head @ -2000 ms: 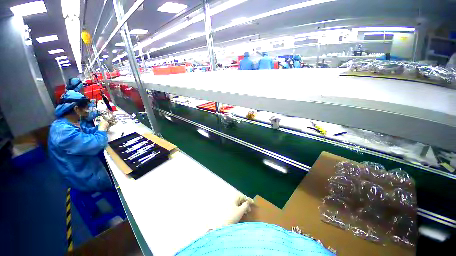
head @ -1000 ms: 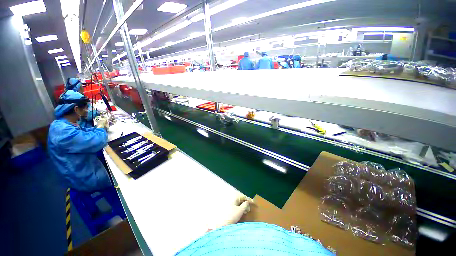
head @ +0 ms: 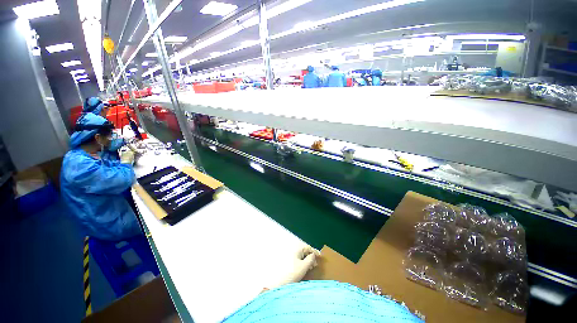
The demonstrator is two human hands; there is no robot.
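My left hand (head: 302, 264), in a cream glove, rests at the edge of the brown cardboard sheet (head: 338, 265), its fingers curled near the corner. Whether it holds anything cannot be told. My blue sleeve (head: 322, 303) covers the bottom middle. A few small silver parts (head: 379, 291) show just past the sleeve on the cardboard. My right hand is out of the picture. Clear plastic domed pieces (head: 468, 246) lie in rows on the cardboard at the right.
A black tray (head: 177, 192) with long silver-white pieces sits on cardboard at left, beside a seated person in blue (head: 95, 183). The white bench sheet (head: 234, 258) runs along the green conveyor belt (head: 285, 205). A long white shelf (head: 354, 120) stands beyond.
The neighbouring person's head and hands have shifted slightly. My left hand has stayed at the cardboard edge.
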